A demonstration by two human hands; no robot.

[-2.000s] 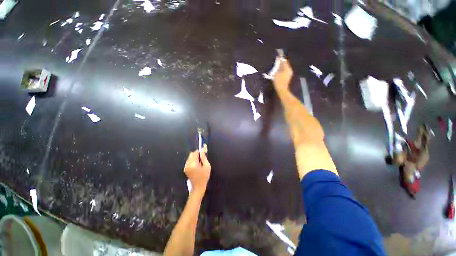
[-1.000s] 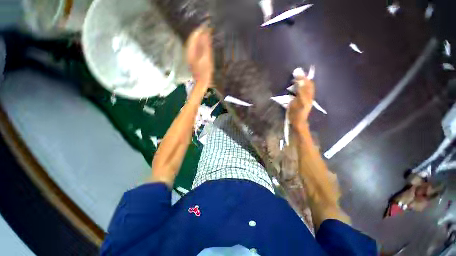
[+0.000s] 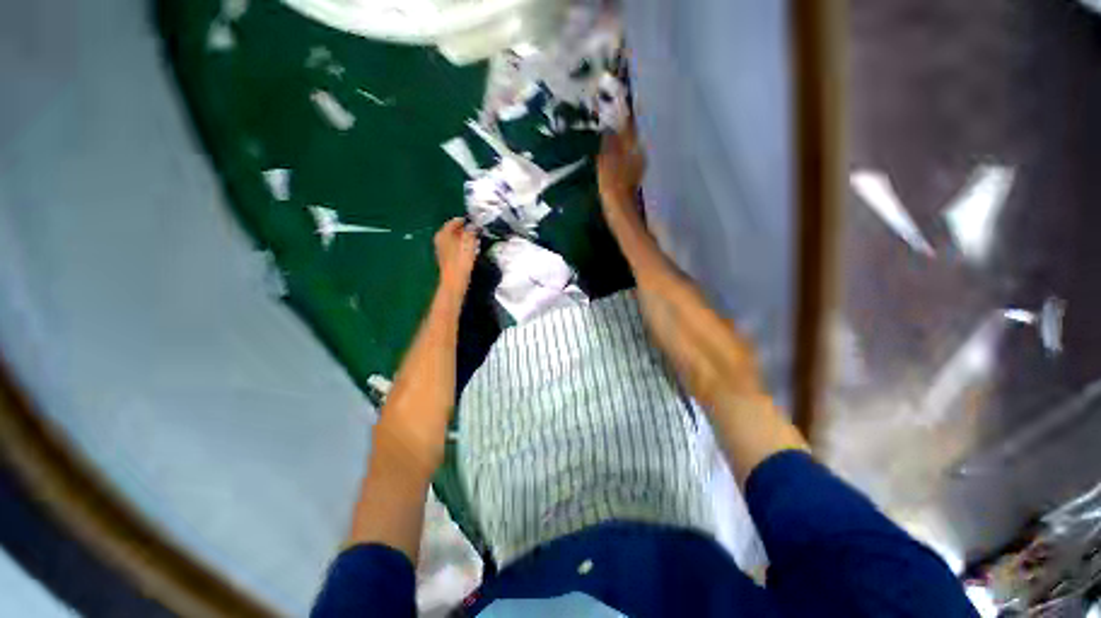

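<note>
A crumpled cluster of white offcuts [image 3: 510, 193] shows above the green floor in front of me. My left hand [image 3: 456, 250] is at its lower left edge, with the fingertips close to or touching it; its grip is unclear. My right hand [image 3: 621, 167] is to the right, just below another heap of white scraps [image 3: 580, 85]. It is blurred and its fingers are partly hidden, so I cannot tell whether it holds anything. A larger white piece [image 3: 531, 278] lies between my forearms, by the striped cloth over my lap.
The white bucket's rim [image 3: 417, 17] is cut off by the top edge. Loose white scraps [image 3: 332, 111] lie on the green floor [image 3: 362, 163]. The dark table [image 3: 893, 109] with more offcuts [image 3: 978, 211] is on the right, and a dark, cluttered heap is at bottom right.
The view has turned down towards the floor. Both hands have moved from the table and bucket area down to the scraps. The white pieces at my right hand earlier are no longer distinguishable.
</note>
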